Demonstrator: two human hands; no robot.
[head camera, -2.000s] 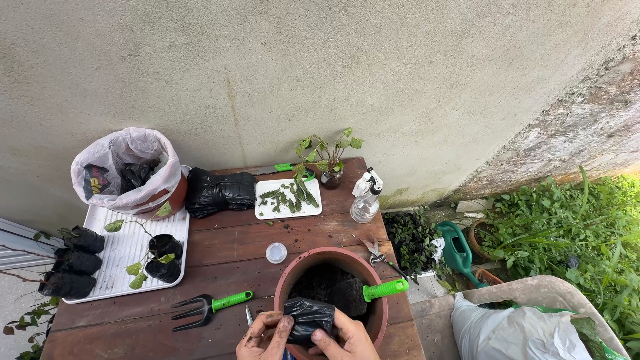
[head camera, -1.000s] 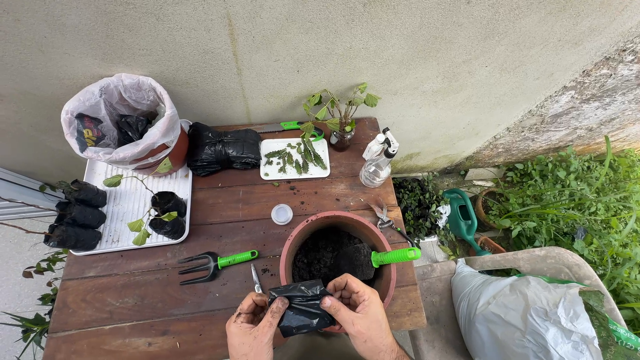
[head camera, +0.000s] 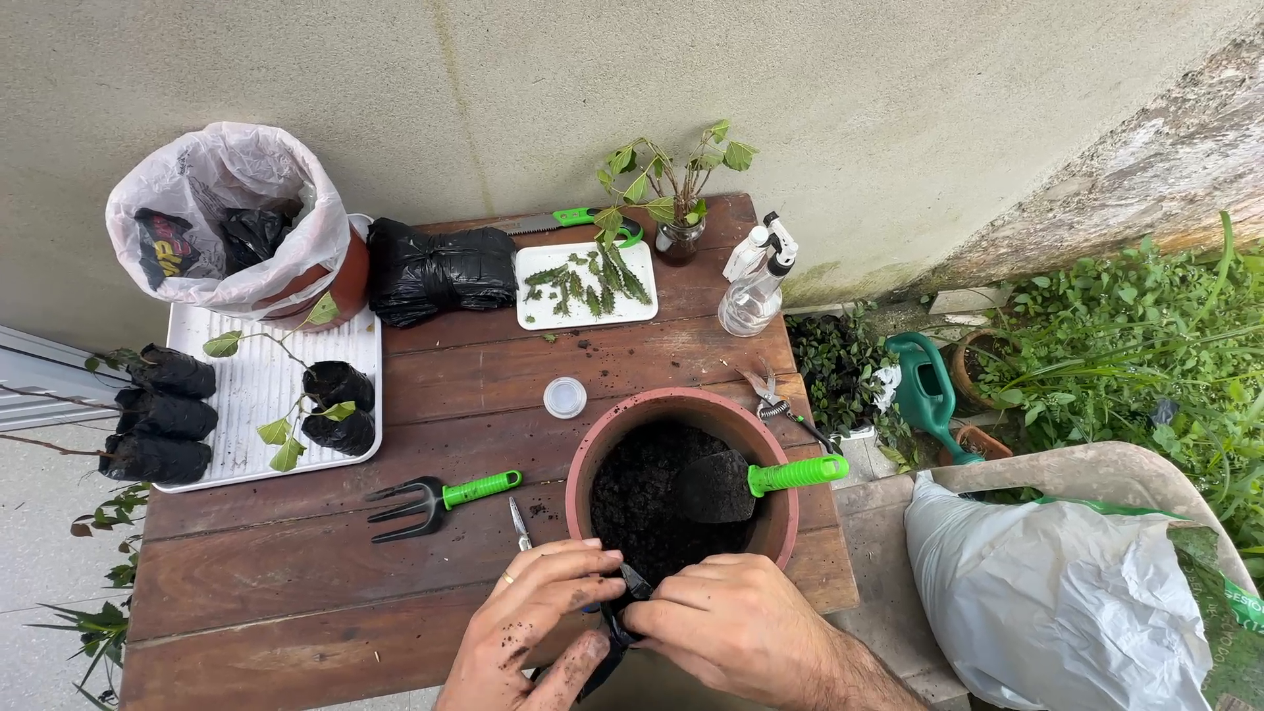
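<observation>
A black plastic seedling bag (head camera: 614, 647), partly hidden by fingers, is held between my hands at the near rim of a terracotta-coloured pot (head camera: 583, 464). My left hand (head camera: 538, 622), soil-stained and wearing a ring, supports its left side. My right hand (head camera: 726, 617) pinches the bag's upper edge. Dark soil (head camera: 642, 484) lies in the pot, and a trowel with a green handle (head camera: 798, 474) rests on it, its blade in the soil. Left of the pot are a green-handled hand fork (head camera: 444, 504) and the pointed metal tip of a tool (head camera: 519, 523), its other end hidden.
A white tray (head camera: 237, 464) holds black seedling bags and a lined bucket (head camera: 341, 267). Behind stand a black bundle (head camera: 439, 272), a small tray of cuttings (head camera: 588, 316), a pruning saw (head camera: 538, 224), a jar of cuttings (head camera: 679, 240) and a spray bottle (head camera: 752, 301). Pruning shears (head camera: 775, 403) lie right.
The black bag was stretched flat between both hands; now it is turned on edge and bunched, with my left hand's fingers spread along it and my right hand over its upper end.
</observation>
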